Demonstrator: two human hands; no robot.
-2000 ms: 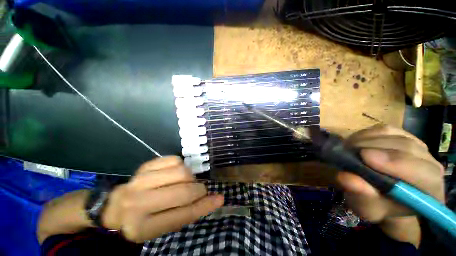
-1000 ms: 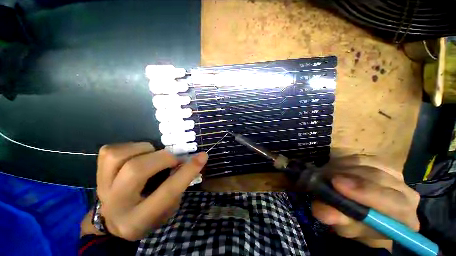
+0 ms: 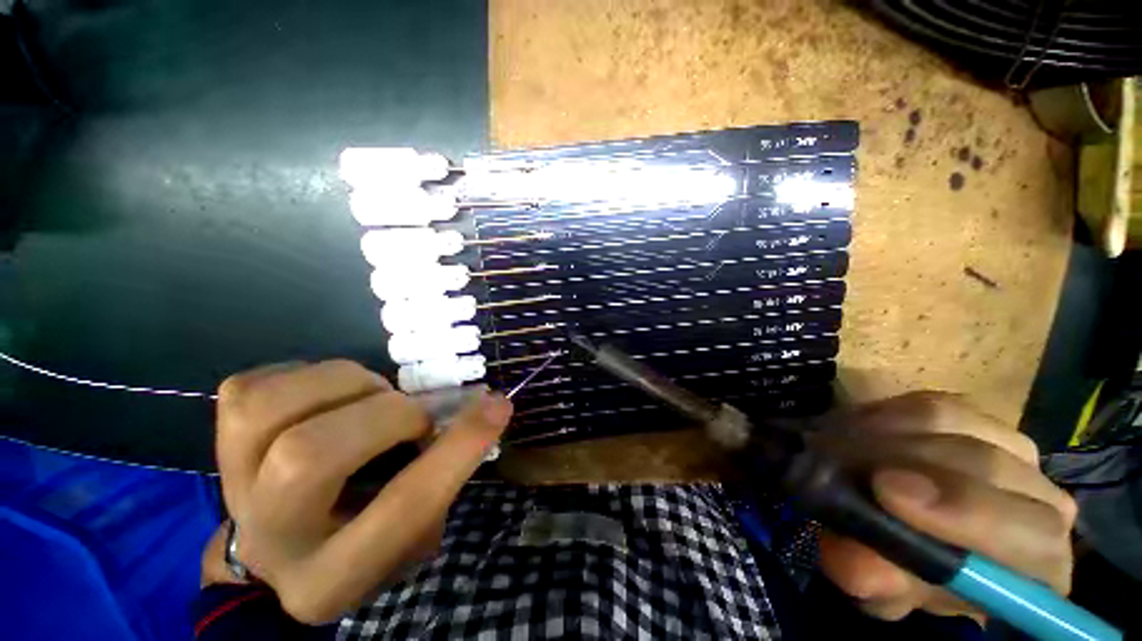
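Note:
A black PCB panel of narrow strips lies in front of me, with glare across its upper strips. White leaded components line its left edge, their thin coppery leads reaching onto the strips. My left hand holds the solder wire, whose short end sticks out from the fingertips to the lower strips. The hand covers the lowest white parts. My right hand holds the soldering iron, its tip close to the wire's end over the lower left strips. Whether the tip touches a lead cannot be told.
The tan, burn-spotted work board lies under the panel, beside the dark green bench top. A black wire grille is at the upper right, with a yellowish can and a pale stick below. Blue material is at the lower left.
My left hand has moved onto the panel's lower left edge with the solder wire. The iron's tip has moved down and left to the lower strips. The panel appears larger in view.

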